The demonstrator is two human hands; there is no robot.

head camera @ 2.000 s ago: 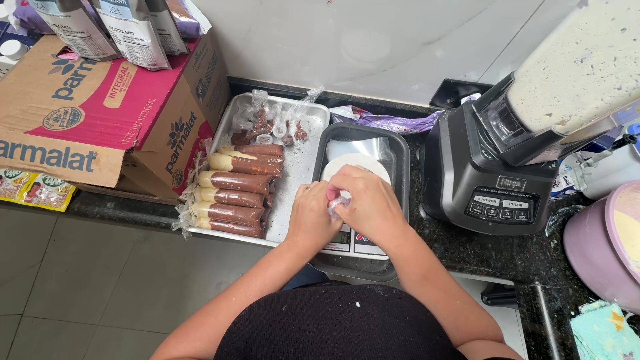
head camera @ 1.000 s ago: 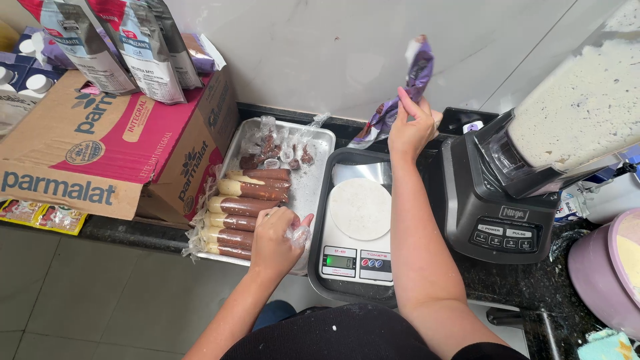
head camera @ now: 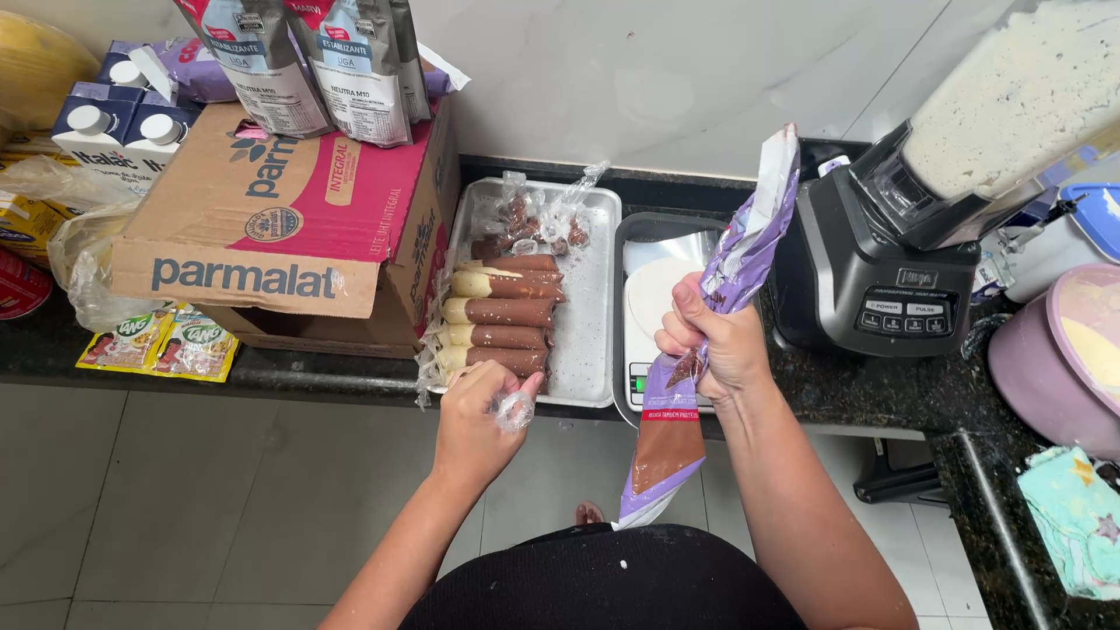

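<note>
My right hand grips a twisted purple plastic packet upright over the digital kitchen scale, which sits in a dark tray. The packet's lower part hangs past the counter edge. My left hand is closed on a clear plastic bag, its mouth bunched at the fingers, just before the metal tray. In that tray lie several filled clear bags, brown at one end and cream at the other. Behind them are knotted bags with brown bits.
A cardboard milk box with grey pouches on top stands left, beside milk cartons and drink-mix sachets. At right are a blender, a purple tub and a cloth. The counter edge runs in front.
Both hands were together over the scale, then parted. My right hand has lifted the purple packet from behind the tray and brought it toward me. My left hand has stayed by the metal tray's front.
</note>
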